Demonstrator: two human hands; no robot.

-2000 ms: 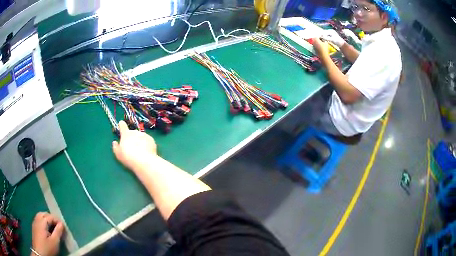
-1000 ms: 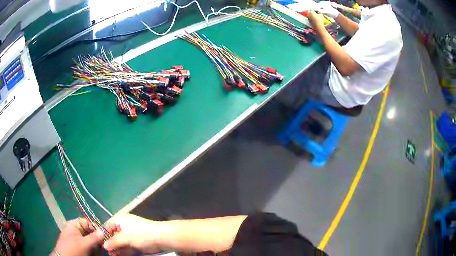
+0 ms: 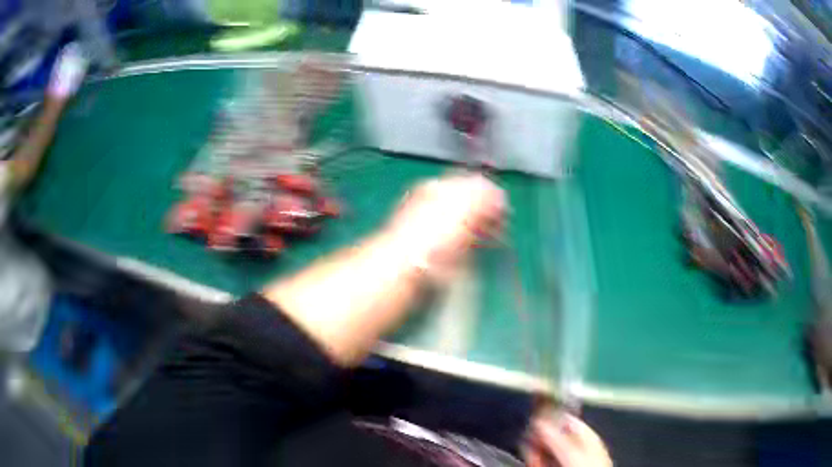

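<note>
The view is strongly blurred. My left hand [image 3: 452, 219] is just below the black round opening [image 3: 467, 114] on the front of the white-grey machine [image 3: 401, 114]. Its fingers look closed on wires, of which a faint reddish line [image 3: 520, 292] runs down towards my right hand. My right hand [image 3: 566, 442] is at the bottom edge of the picture, partly cut off, closed around the lower end of the wires, where a small dark part shows. The wire tips and any contact with the opening cannot be made out.
A left pile of harnesses [image 3: 251, 214] lies with red connectors towards me. A right pile of harnesses [image 3: 730, 246] lies right of the machine. A white cable [image 3: 573, 301] crosses the green bench [image 3: 639, 319]. Another person's arm [image 3: 36, 137] and a blue stool [image 3: 78, 347] are at left.
The view has swung left, bringing the machine to the centre and the left pile into view. My hands, together before, are now apart, with my left hand up at the machine.
</note>
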